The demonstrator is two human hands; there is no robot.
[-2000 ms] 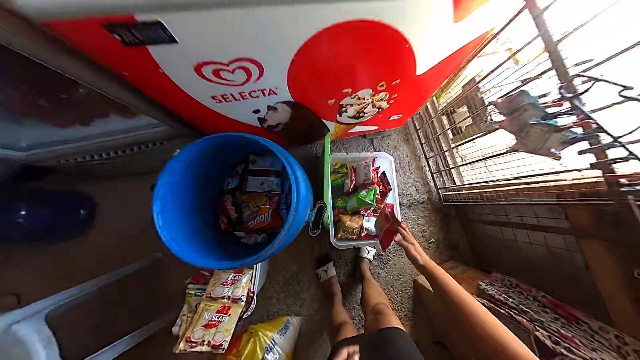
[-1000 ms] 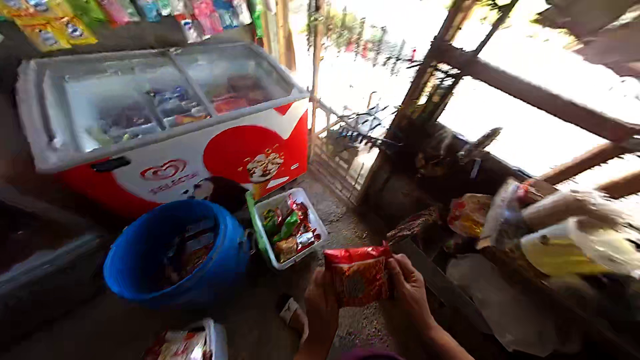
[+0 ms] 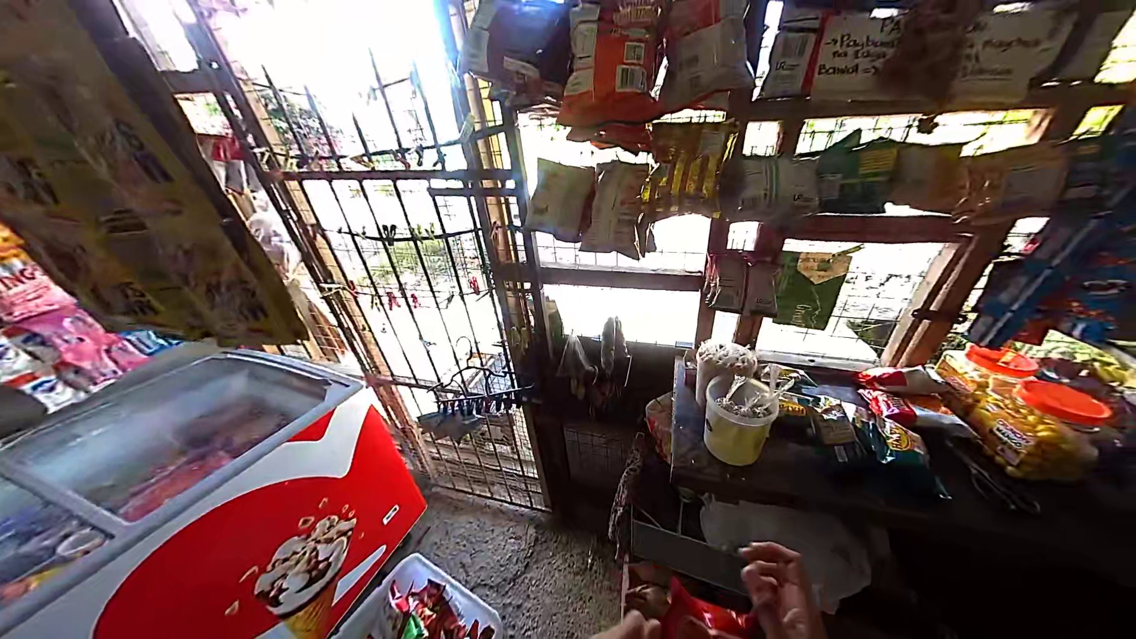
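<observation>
At the bottom edge of the head view, my left hand [image 3: 632, 627] shows only in part, beside a red plastic packet [image 3: 701, 612]. My right hand [image 3: 781, 586] is raised at the packet's right side, with its fingers bent; whether it touches the packet is not plain. The lower part of the packet is cut off by the frame. To the left on the floor stands a white plastic basket [image 3: 404, 568] with red and green packets in it. Behind the hands is a dark wooden counter [image 3: 710, 475] bearing a white plastic tub [image 3: 738, 424] of small items.
An ice cream chest freezer [image 3: 293, 497] fills the lower left. A metal grille gate [image 3: 426, 266] stands at centre left. Snack bags [image 3: 612, 67] hang along the window frame. Plastic jars with orange lids [image 3: 1061, 404], sachets and scissors [image 3: 998, 479] lie on the counter at right.
The view has swung up and right, towards the window and counter. One second ago both hands held the red packet in mid-view; now hands and packet are at the bottom edge.
</observation>
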